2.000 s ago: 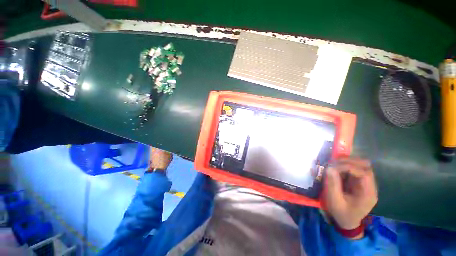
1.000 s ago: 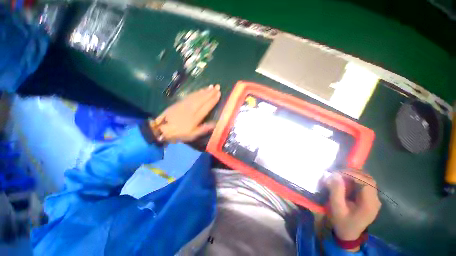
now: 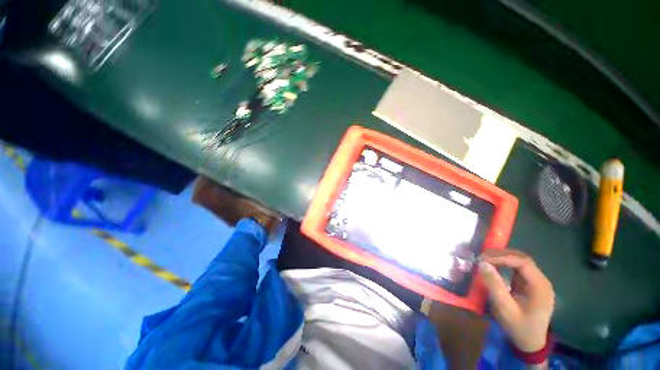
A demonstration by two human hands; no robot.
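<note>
An opened tablet (image 3: pixel 405 217) with a bright, glaring interior lies in a red-orange frame (image 3: pixel 329 177) in front of me, tilted down to the right. My right hand (image 3: pixel 522 298) is at the frame's lower right corner. Its thumb and forefinger tips are close together over the tablet's right end; whether they hold anything is too blurred to tell. My left hand (image 3: pixel 262 217) is small, blurred and partly hidden, low at the bench's front edge beside a brown cardboard box (image 3: pixel 221 201). Its fingers cannot be made out.
Small green-and-white boards (image 3: pixel 278 76) with black wires lie piled at upper left. An adhesive sheet (image 3: pixel 427 112) lies behind the frame. A dark mesh dish (image 3: pixel 559 194) and a yellow screwdriver (image 3: pixel 608 209) are at right. A chipped white rail (image 3: pixel 347 45) runs behind.
My left hand came up beside the frame's left side, then went back down to the bench's front edge by the box. My right hand stays at the frame's right end. The view has turned.
</note>
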